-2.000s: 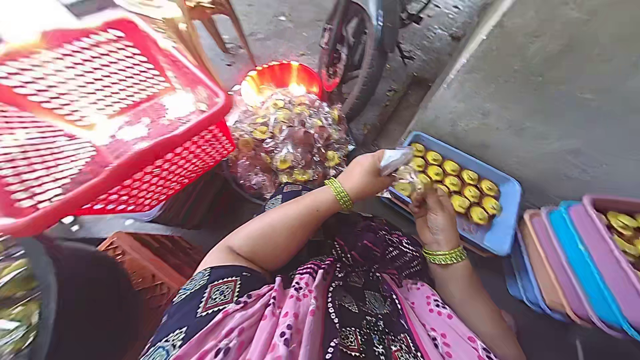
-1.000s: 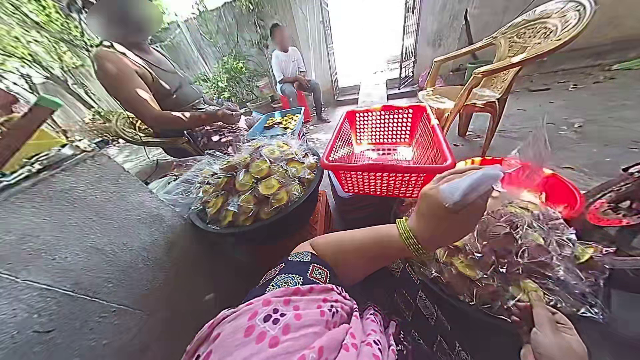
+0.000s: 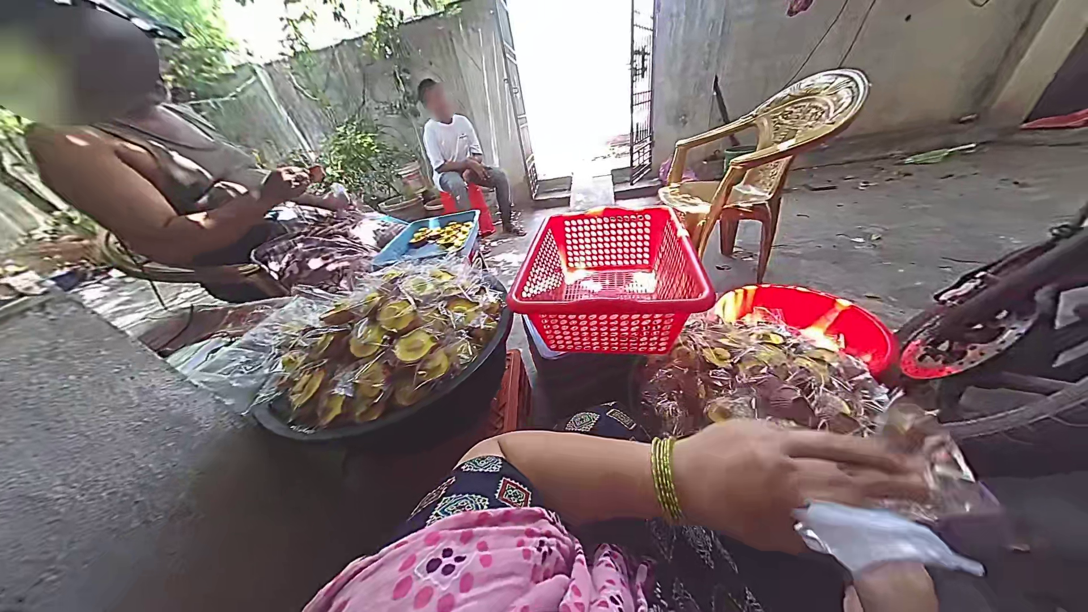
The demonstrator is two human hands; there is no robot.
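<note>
My left hand [image 3: 790, 480], with green bangles, reaches right across the lower frame, with a whitish, thin folded bundle [image 3: 884, 537] under its palm. Its blurred fingers are at a crumpled clear plastic wrapper [image 3: 935, 467]. Part of my right hand [image 3: 897, 588] shows at the bottom edge, below the bundle; its grip is hidden. Just beyond the hands lies a heap of clear-wrapped brown and yellow pieces [image 3: 765, 374], beside a red basin [image 3: 829, 327]. More wrapped yellow pieces [image 3: 395, 340] are piled in a dark tub [image 3: 450, 395] at left.
An upright red perforated basket [image 3: 612, 306] stands between the heaps. A person sits at left near a blue tray [image 3: 404, 246]; another sits on a red stool farther back. A gold-brown plastic chair [image 3: 765, 161] stands behind. A motorcycle wheel [image 3: 977, 340] is at right.
The view has swung left and up from the blue tray of yellow pieces. Since one second ago, my left hand has moved down toward my right hand, with the whitish bundle.
</note>
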